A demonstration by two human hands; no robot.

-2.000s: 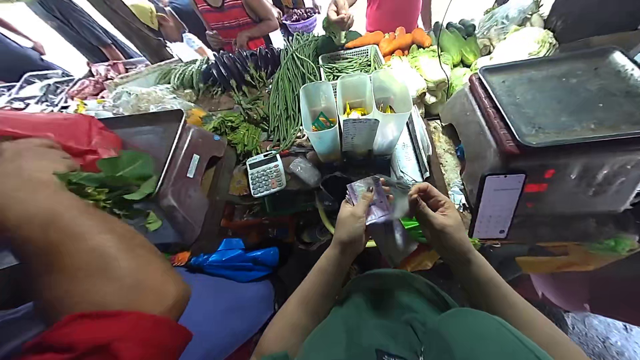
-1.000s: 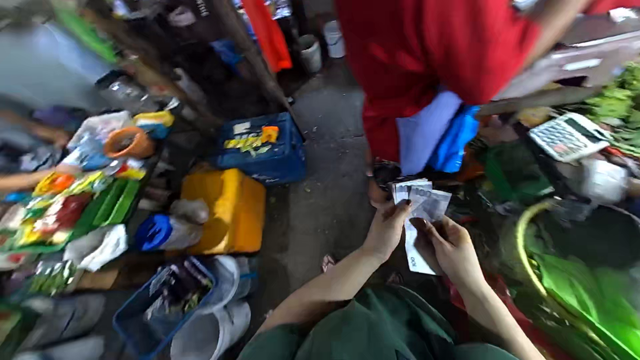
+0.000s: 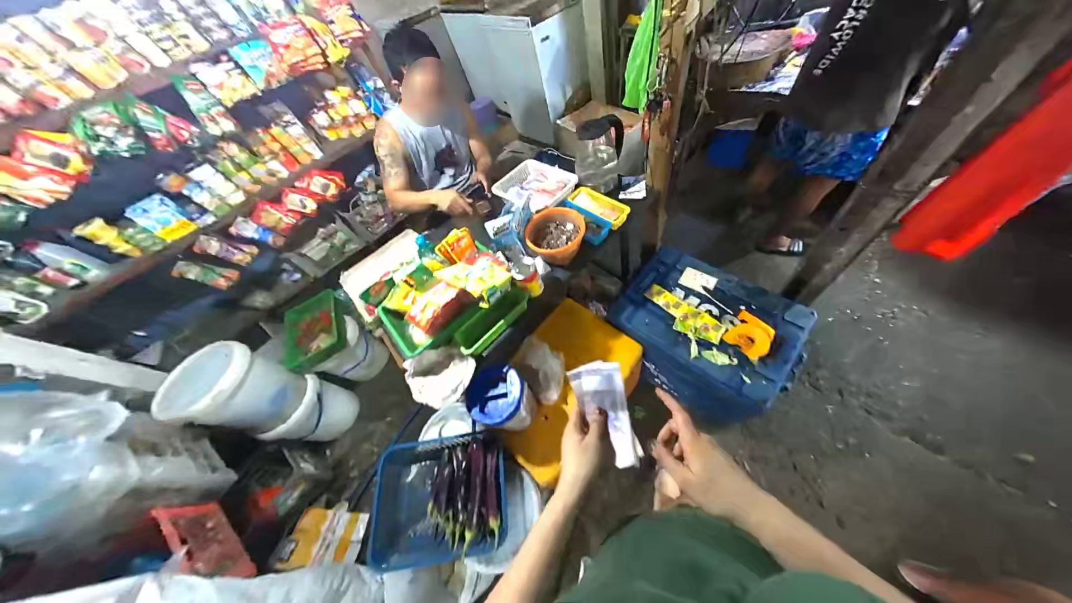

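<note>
A small stack of banknotes is gripped in my left hand, thumb on top, above a yellow crate. My right hand is a little to the right of the notes, its fingers apart and holding nothing, the index finger extended. Beyond it lies a dark blue lidded box with an orange roll and yellow packets on top. Left of my forearm, a blue basket holds long purple eggplants.
A seated person is behind a table with packets, a white basket and an orange bowl of coins. White buckets stand left. A wooden post rises ahead. Another person's hand shows at lower right.
The view has swung far left, away from the vegetable stall. My right hand has come off the banknotes, which both hands touched a second ago; my left hand still holds them.
</note>
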